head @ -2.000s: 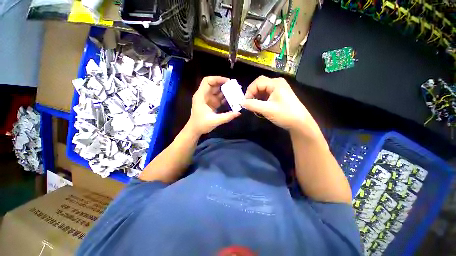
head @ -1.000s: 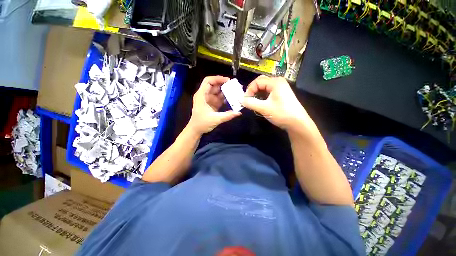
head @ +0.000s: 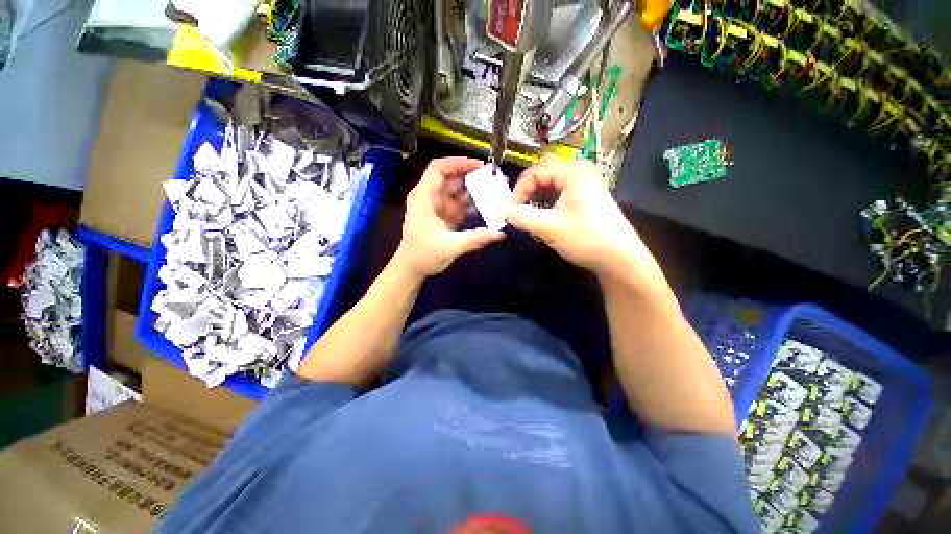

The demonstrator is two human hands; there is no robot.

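A small white piece [head: 488, 197] is held between both hands, below the soldering machine. My left hand [head: 441, 217] grips its left and lower side with thumb and fingers. My right hand [head: 563, 212] pinches its right edge between thumb and index finger. Whether a circuit board is inside or behind the white piece cannot be told. The dark narrow soldering bar [head: 506, 110] points down, and its tip is at or just above the top of the white piece; contact cannot be told.
A blue tray [head: 336, 273] of white pieces stands left, cartons [head: 94, 459] below it. A blue basket [head: 905, 417] with covered boards stands lower right. One green board [head: 697, 164], wired boards [head: 905, 245] and rows of boards [head: 803, 47] lie on the right bench. A fan [head: 401, 73] stands beside the machine.
The machine and its bar appear lower in the view, and the bar's tip now reaches the top of the white piece. Both hands keep nearly the same hold and place.
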